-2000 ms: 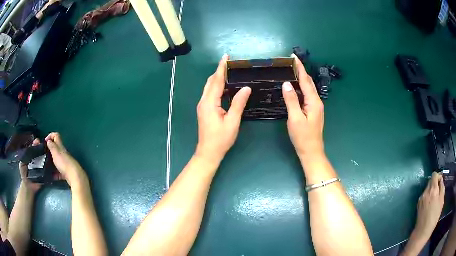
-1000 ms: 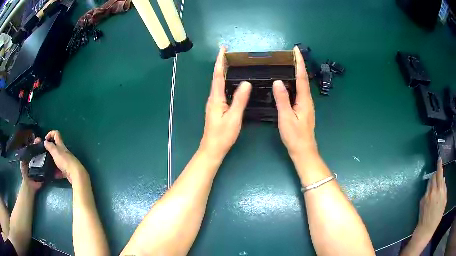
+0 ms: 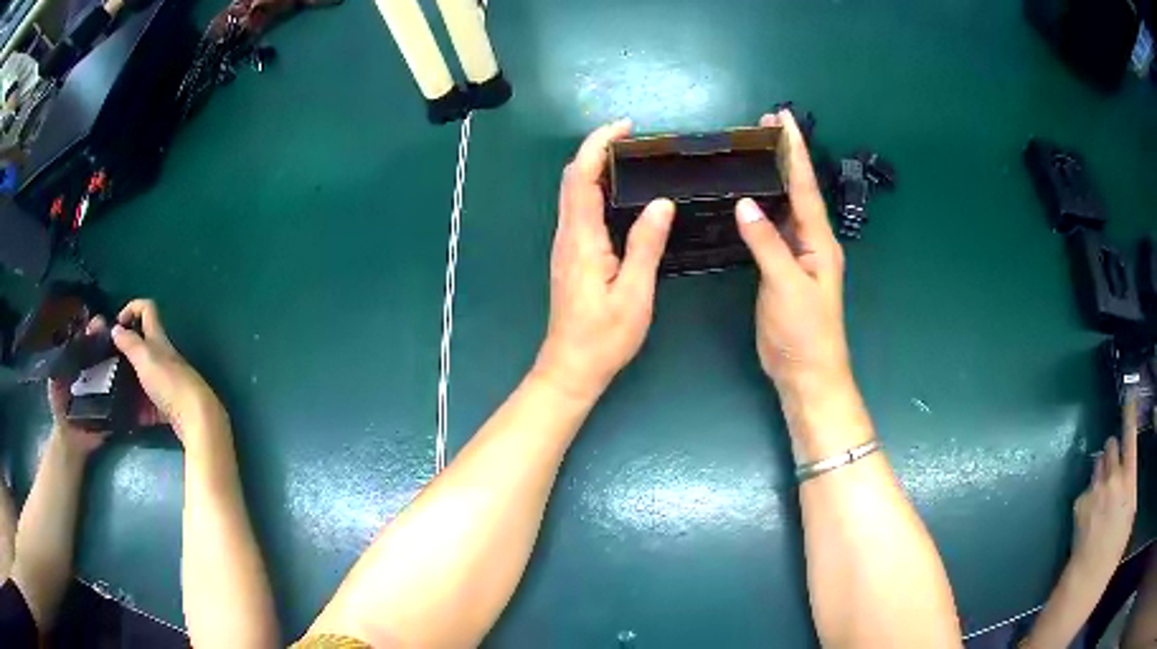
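Note:
A black retail box (image 3: 704, 235) is held upright over the green bench. Its top is open, showing brown cardboard inner edges and a dark inside. My left hand (image 3: 603, 260) holds the box's left side, with the thumb on the near face. My right hand (image 3: 799, 260) holds its right side, with the thumb also on the near face. What lies inside the box is too dark to tell. Small black mounts (image 3: 855, 193) lie on the bench just beyond and right of my right hand.
Cream rack frame legs (image 3: 447, 57) with black feet stand at the top. Black inner trays (image 3: 1063, 184) lie at right, near another person's hand (image 3: 1106, 501). At left, another person's hands (image 3: 165, 368) hold a black box. A large black case (image 3: 89, 114) stands far left.
The view has shifted a little. The box is tipped so less of its brown inner wall shows than a second ago. Both hands still hold it.

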